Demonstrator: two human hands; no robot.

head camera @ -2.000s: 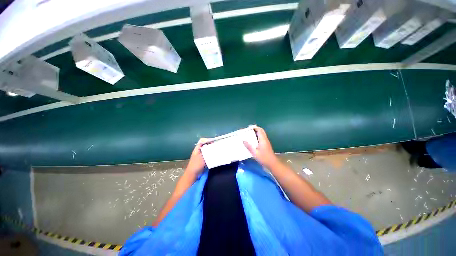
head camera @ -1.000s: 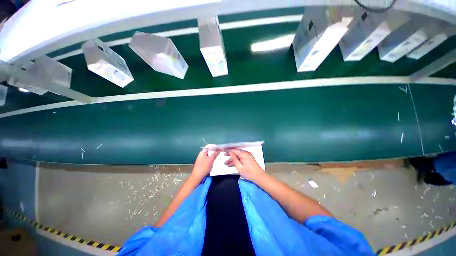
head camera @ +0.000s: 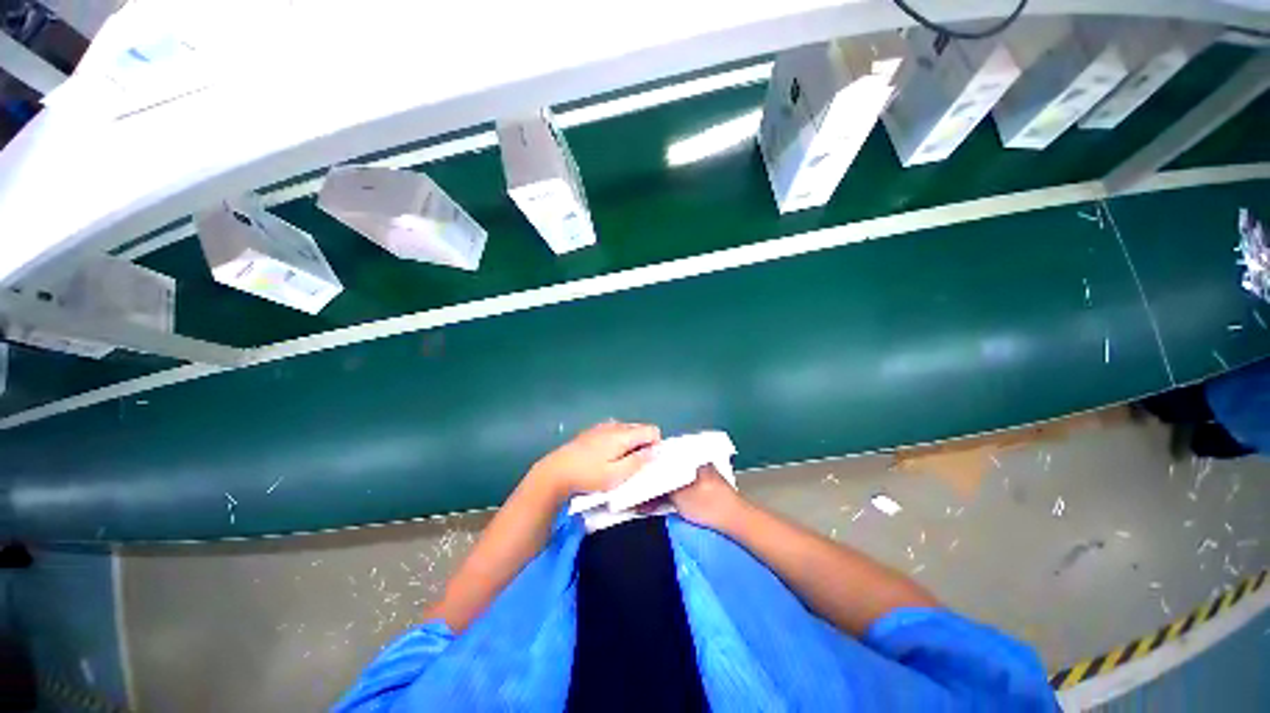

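A white retail box [head camera: 657, 474] is at my lap, at the near edge of the green belt. It lies tilted, with its right end higher, and white flaps or panels stick out at its ends. My left hand [head camera: 602, 460] lies over its upper left side, fingers on the top. My right hand [head camera: 708, 497] is at its lower right, with the fingers partly hidden under or behind the white panel. Both hands are bare and touch the box.
The green conveyor belt [head camera: 585, 369] runs across in front. White cartons [head camera: 547, 188] stand beyond it under a white shelf [head camera: 418, 70] with a black cable [head camera: 961, 31]. A crumpled shiny heap [head camera: 1253, 254] lies far right. A person's blue sleeve [head camera: 1240, 404] shows at right. Scraps litter the floor.
The box has gone from lying flat between my hands to tilted with flaps showing. My left hand has moved onto its top and my right hand lower. The view has turned slightly.
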